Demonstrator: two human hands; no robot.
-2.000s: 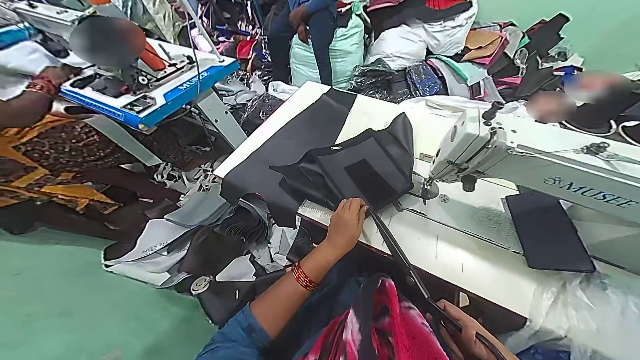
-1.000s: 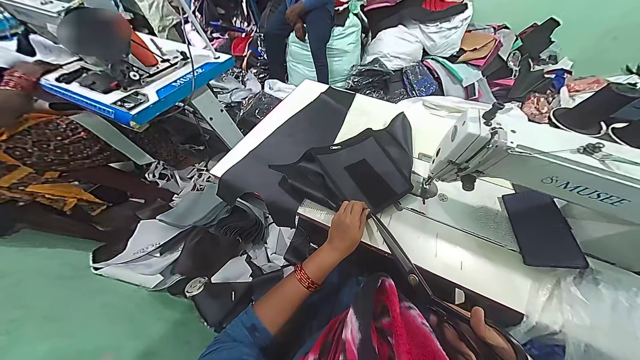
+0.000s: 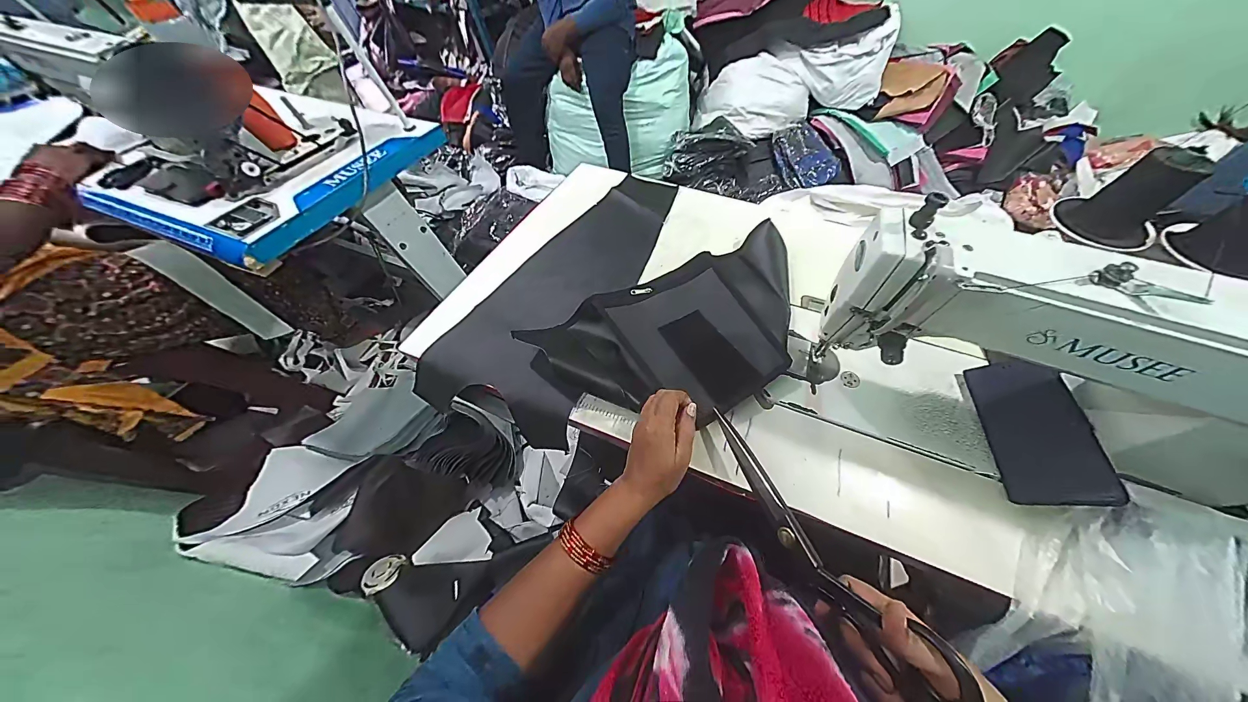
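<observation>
My left hand (image 3: pixel 665 439) holds the lower edge of a black fabric piece (image 3: pixel 682 331) with a darker rectangular patch and a small metal zipper pull. It lies on the sewing machine's white table, partly over a larger black sheet (image 3: pixel 526 292). A measuring scale (image 3: pixel 603 417) shows beside my left hand. My right hand (image 3: pixel 887 634) grips the handles of long metal scissors (image 3: pixel 786 531), whose blade tips reach the fabric's lower edge. The sewing machine head (image 3: pixel 877 273) stands right of the fabric. Further right lies a dark flat rectangular piece (image 3: pixel 1045 434).
Stacked cut pieces (image 3: pixel 390 487) hang below the table's left end. At upper left, a co-worker's hand (image 3: pixel 49 185) is near another sewing machine (image 3: pixel 273 175). A person sits behind by a pale green sack (image 3: pixel 624 107) and heaped fabrics. Clear plastic (image 3: pixel 1141 585) lies at lower right.
My left hand and the fabric stay in nearly the same place. My right hand has shifted a little with the scissors.
</observation>
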